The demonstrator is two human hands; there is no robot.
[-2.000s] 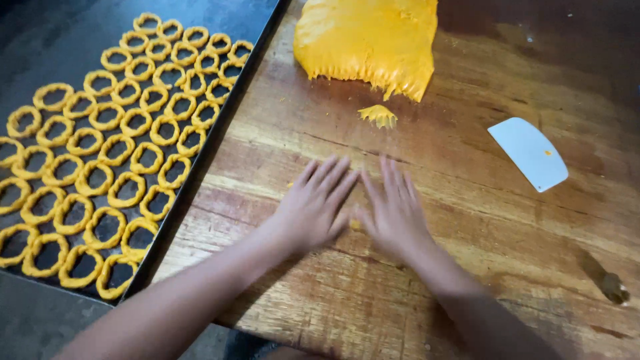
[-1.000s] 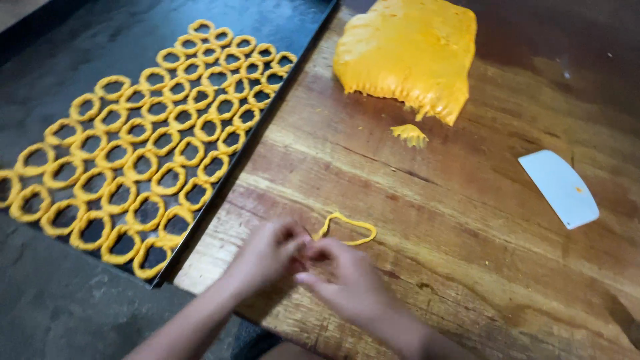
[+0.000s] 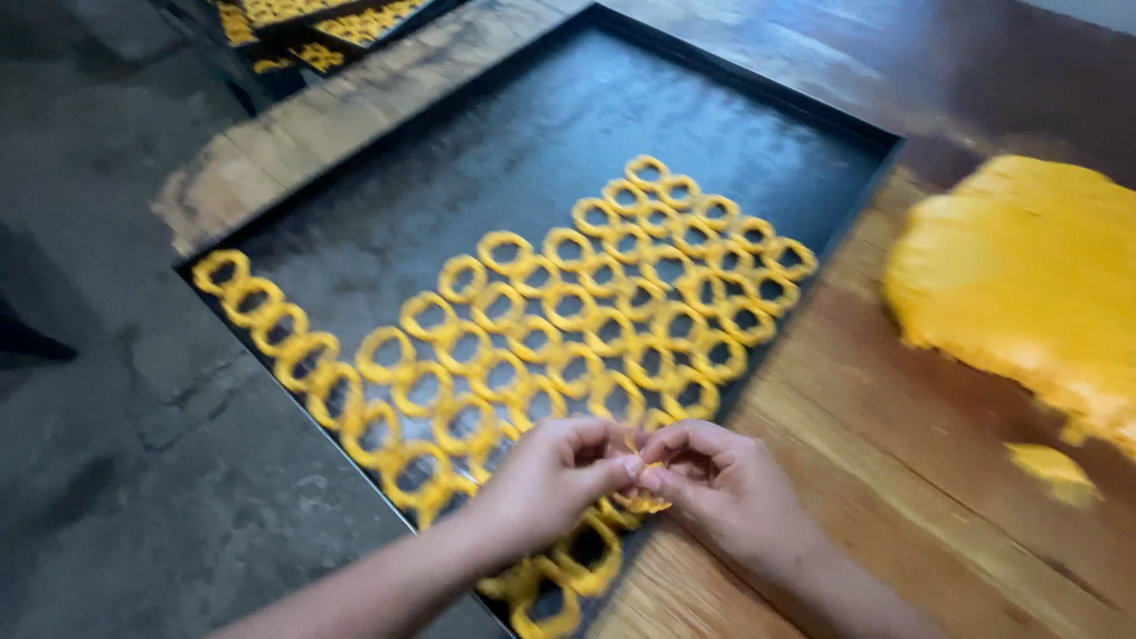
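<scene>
My left hand (image 3: 568, 470) and my right hand (image 3: 723, 484) meet fingertip to fingertip above the near right edge of a black metal tray (image 3: 497, 151). Between them they pinch a thin loop of yellow dough (image 3: 648, 504), partly hidden by the fingers. Rows of yellow dough rings (image 3: 568, 306) lie on the tray, close together, many touching. To the right, on the wooden table, rests a large slab of yellow dough (image 3: 1021, 266) with a ragged near edge. A small dough scrap (image 3: 1053, 470) lies just below it.
The wooden table (image 3: 852, 444) runs under the tray and beyond its far left side (image 3: 257, 169). More trays with yellow dough pieces (image 3: 368, 22) stand at the upper left, off the table. Grey concrete floor (image 3: 133, 444) shows at the left.
Both hands have gone from the bare wood to over the tray, now with a dough loop between their fingers. The view has swung left, and the white scraper has left it.
</scene>
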